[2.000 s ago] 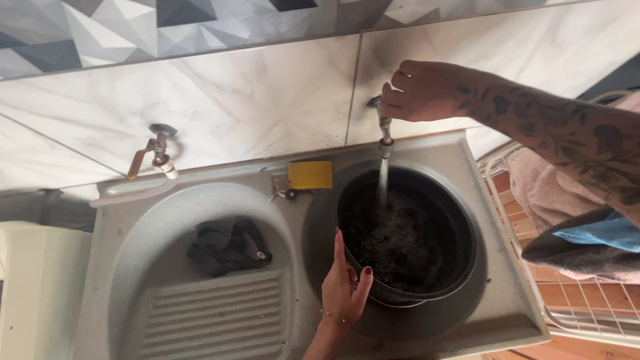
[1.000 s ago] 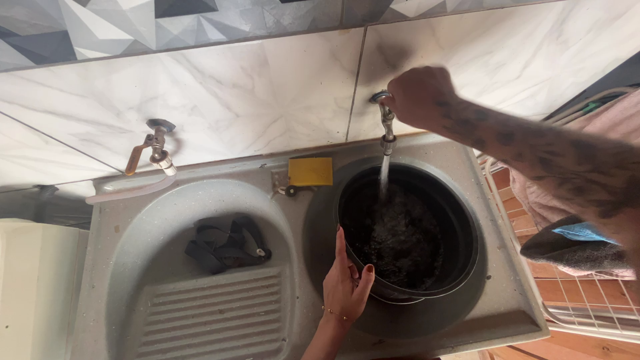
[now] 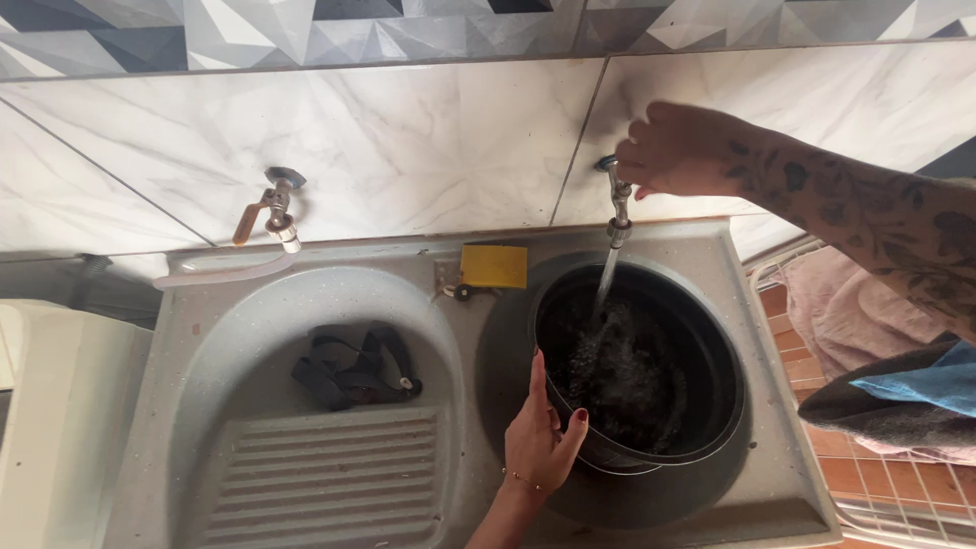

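A black bucket (image 3: 728, 412) stands in the right basin of a grey laundry sink (image 3: 770, 450). Water runs from the right-hand metal tap (image 3: 619, 221) into it, and the water inside is churning. My left hand (image 3: 537, 442) rests on the bucket's near left rim, its index finger along the outside and the thumb over the edge. Up at the tap, my right hand (image 3: 659, 156) has its fingers curled around the handle, which it hides. A yellow sponge (image 3: 494, 266) lies on the ledge between the basins, with a small dark round plug (image 3: 463, 292) beside it.
A dark strap-like cloth (image 3: 354, 370) lies in the left basin, above the ribbed washboard (image 3: 328, 473). Another tap with an orange lever (image 3: 248, 223) is fixed to the tiled wall. To the right, a white wire rack (image 3: 907, 488) holds a pink cloth (image 3: 846, 305) and a blue cloth (image 3: 930, 377).
My right hand has shifted and turned at the tap handle. The water stream looks narrower than a second ago. My left hand has stayed at the bucket's rim.
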